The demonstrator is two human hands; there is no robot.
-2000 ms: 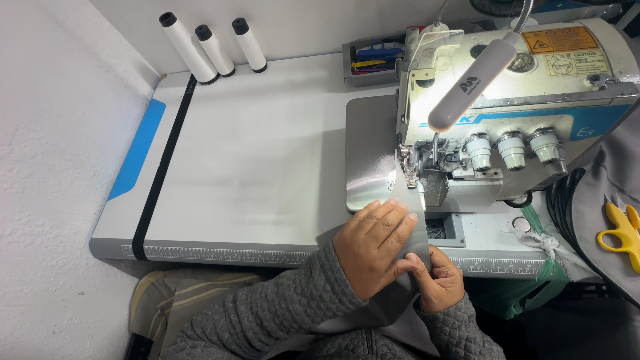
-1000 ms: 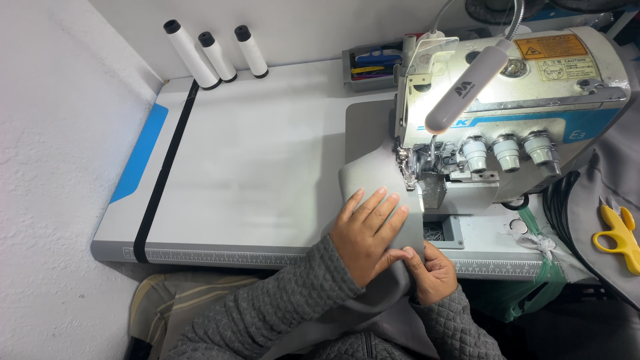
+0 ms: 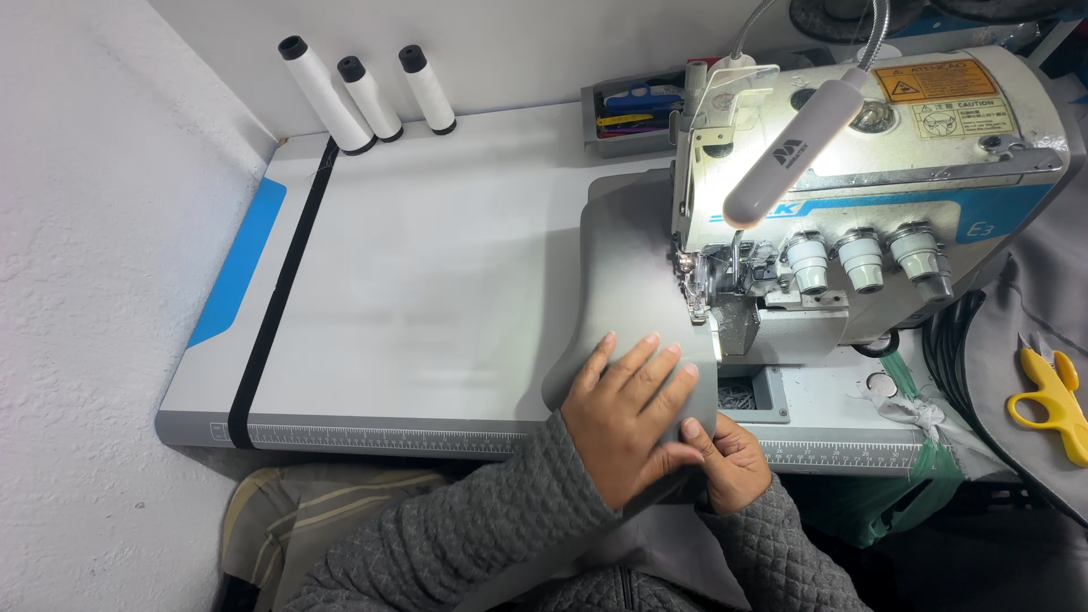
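A piece of grey fabric (image 3: 633,263) lies on the bed of an overlock sewing machine (image 3: 867,170), its right edge running beside the presser foot (image 3: 697,306). My left hand (image 3: 633,408) rests palm down on the fabric, just in front and to the left of the foot, with its fingers apart. At the table's front edge, my right hand (image 3: 735,463) pinches the fabric's right edge between thumb and fingers. The fabric hangs down over the front edge toward my lap. A lamp (image 3: 795,153) lights the needle area; the needle itself is hard to make out.
White thread cones (image 3: 327,98) stand at the back left. Behind the fabric is a grey tray (image 3: 633,149) with tools. Yellow thread snips (image 3: 1050,399) lie on grey cloth at the right, near black cords (image 3: 948,357). A green bag (image 3: 901,497) hangs at the front edge.
The fabric has moved back past the presser foot and now covers much of the metal plate that showed two seconds ago. My left hand stays flat on it; my right hand still pinches the edge.
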